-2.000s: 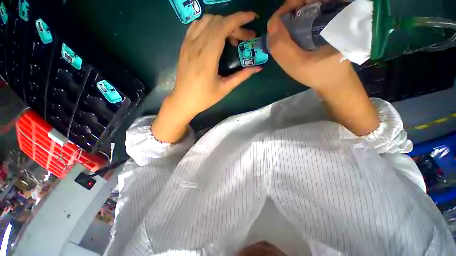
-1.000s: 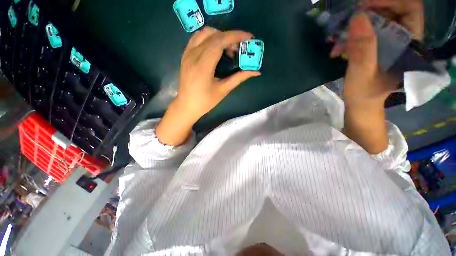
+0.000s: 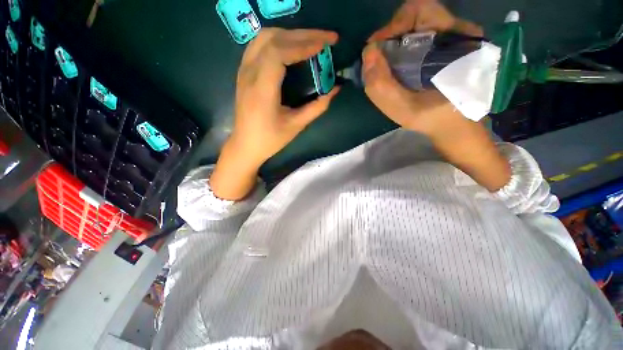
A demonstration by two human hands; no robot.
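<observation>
My left hand (image 3: 270, 102) holds a small housing (image 3: 322, 70) between thumb and fingers. The housing is tilted so its turquoise face shows narrow and faces right. My right hand (image 3: 403, 82) is wrapped around a dispensing syringe (image 3: 437, 60) with dark contents. Its needle end points left, close to the housing's face; I cannot tell if it touches. A white wrap (image 3: 470, 81) and a green cap (image 3: 507, 67) are at the syringe's rear, with a clear hose (image 3: 577, 75) running right. Two more turquoise housings (image 3: 239, 19) lie on the dark green mat at the top.
A black blister tray (image 3: 82, 119) with several turquoise pieces is at the left. A red crate (image 3: 78, 205) and a grey machine (image 3: 102, 294) are beyond and below it. A blue bin (image 3: 587, 205) and a yellow floor line are at the right.
My right hand has brought the syringe back from the upper right to the housing. The housing in my left hand has turned from face-up to nearly edge-on and moved slightly left.
</observation>
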